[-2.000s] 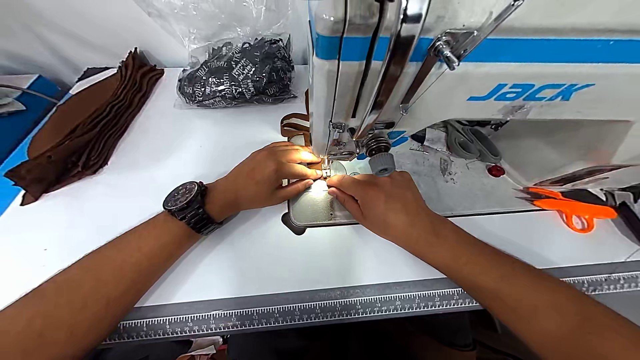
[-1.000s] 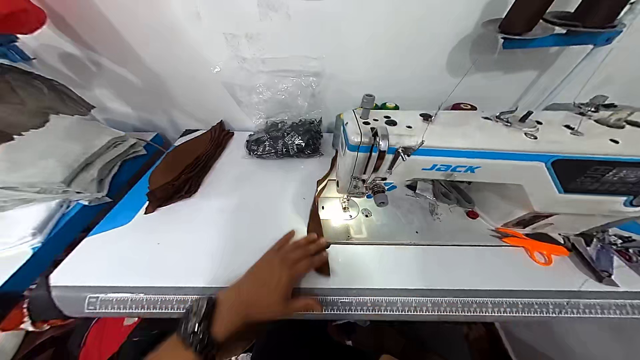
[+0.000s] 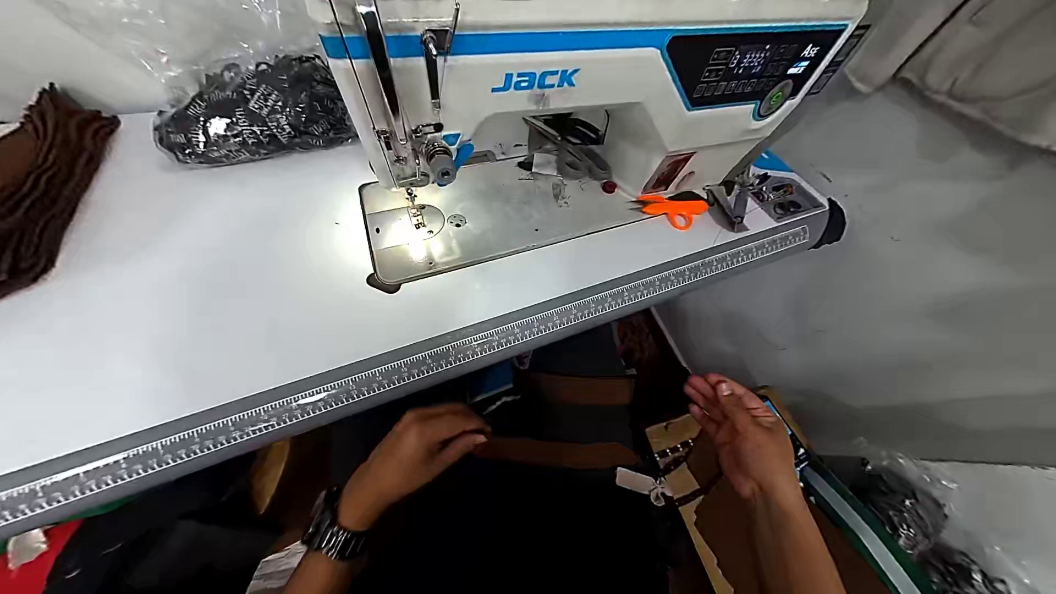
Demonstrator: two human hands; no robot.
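My left hand (image 3: 429, 450), with a dark watch (image 3: 332, 528) on its wrist, is below the table edge, its thumb and fingers pinched on the end of a brown fabric strip (image 3: 561, 453). The strip lies across dark cloth over my lap, and another brown strip (image 3: 582, 389) lies beyond it. My right hand (image 3: 747, 433) is to the right, palm turned up, fingers apart, with nothing seen in it. A white Jack sewing machine (image 3: 569, 49) stands on the table, its needle area (image 3: 415, 216) lit, with no fabric seen under the presser foot.
Orange-handled thread snips (image 3: 676, 209) and grey-handled scissors (image 3: 577, 157) lie on the machine bed. A bag of black labels (image 3: 256, 111) and stacked brown fabric pieces (image 3: 49, 181) are at the left. A ruler tape (image 3: 462, 351) runs along the table edge. Cardboard (image 3: 709, 528) is at lower right.
Both hands were at the needle two seconds ago; now they are below the table edge. The brown strip beside the machine one second ago no longer lies there. The view has shifted right and down.
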